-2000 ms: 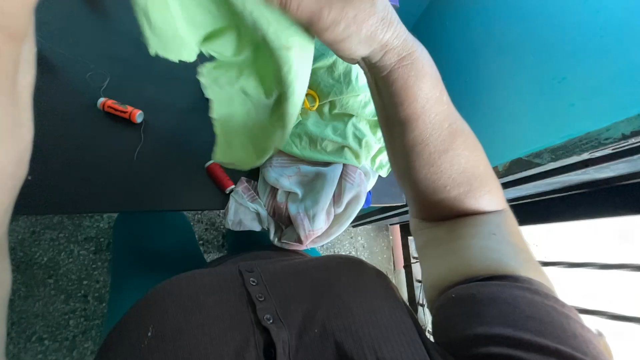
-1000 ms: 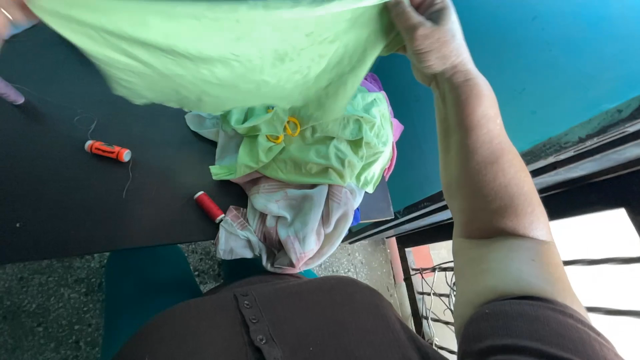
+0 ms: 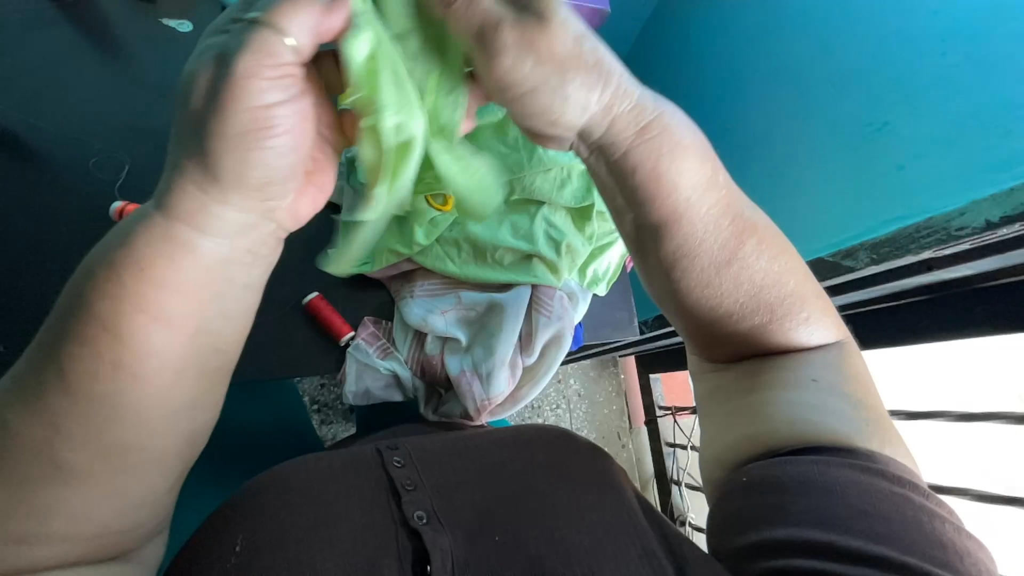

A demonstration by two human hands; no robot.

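Both my left hand (image 3: 264,120) and my right hand (image 3: 544,72) hold a light green cloth (image 3: 392,120), bunched and blurred, near the top edge of the view. Below it, more green fabric (image 3: 520,232) lies heaped on the dark table, with the yellow handle loop (image 3: 439,202) of what may be scissors on it. A whitish, pink-striped sheer cloth (image 3: 480,344) hangs over the near table edge. Left of that cloth lies a spool of red thread (image 3: 328,318). An orange spool (image 3: 124,210) shows partly behind my left forearm, with a loose thread beside it.
The dark tabletop (image 3: 64,176) spans the left side. A small pale object (image 3: 177,25) lies near its far part. A teal wall (image 3: 840,120) rises at the right, above a dark metal grille (image 3: 664,448) with cables hanging by it. Something purple (image 3: 590,11) shows at the top.
The green cloth was spread wide between my hands a second ago; now my hands are close together and it hangs gathered between them. My left hand has come in from the left edge.
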